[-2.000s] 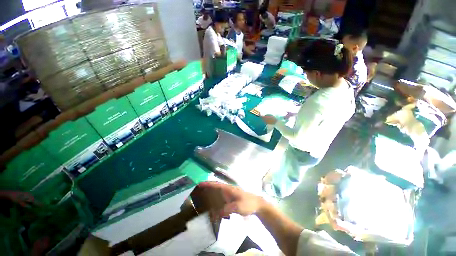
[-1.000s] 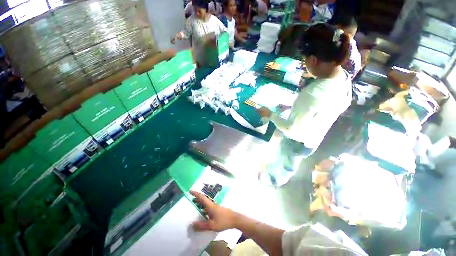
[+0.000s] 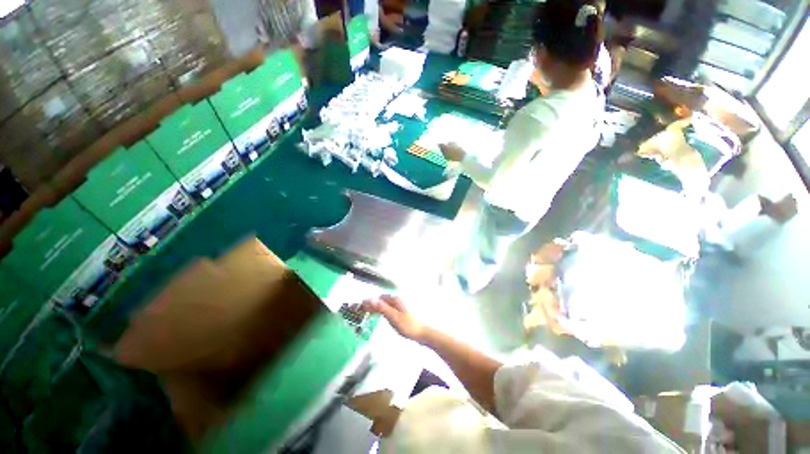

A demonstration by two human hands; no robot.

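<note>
A printed product box [image 3: 275, 386], green outside and plain brown inside, stands tilted and blurred at the lower centre-left, its brown flaps [image 3: 222, 301] open towards the far side. Beside it, to the right, lies a flat carton [image 3: 324, 279] with a green and white photo print. My right hand [image 3: 395, 317] is at the flat carton's right part, fingers extended, over or touching the print; it grips nothing that I can see. My left hand is not visible; the box or the frame edge may hide it.
A row of green boxes [image 3: 191, 142] lines the far table edge. A shiny grey stack [image 3: 382, 232] lies beyond the flat carton. White fittings [image 3: 355, 124] lie heaped beyond it. A coworker [image 3: 542, 142] stands at the table's right side. Brown cartons stand behind the row.
The box's brown inside and flaps now show where its white and green printed side faced up. My right hand has moved slightly up and right. The view has shifted.
</note>
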